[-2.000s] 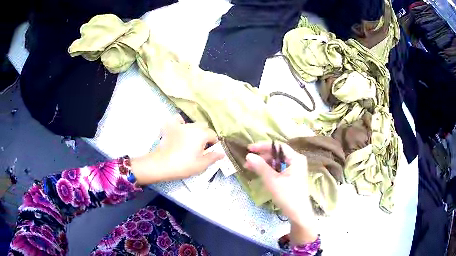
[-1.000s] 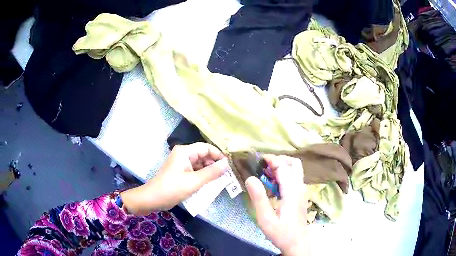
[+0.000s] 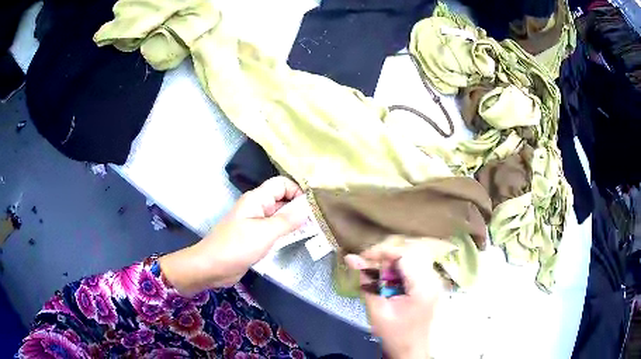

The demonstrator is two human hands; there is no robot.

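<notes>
The yellow-green garment [image 3: 302,126] lies across the white table, with a brown panel [image 3: 408,210] joined to it near my hands. My left hand [image 3: 242,231] pinches the garment's seam edge beside the white care labels [image 3: 318,245]. My right hand [image 3: 404,287] is blurred at the lower end of the seam, with the thread snips [image 3: 388,280] tucked in it. Only a blue and pinkish part of the snips shows. Whether the right fingertips also hold cloth is unclear.
More yellow-green and brown cloth [image 3: 523,189] is heaped on the right of the white table [image 3: 176,140]. A brown drawcord [image 3: 429,116] loops behind the work. Dark garment pieces [image 3: 91,84] lie at the left, back and right. Grey floor with scraps shows at the left.
My right hand has moved down along the seam, away from the labels, uncovering more of the brown panel. My left hand keeps hold of the seam and has moved slightly left and up.
</notes>
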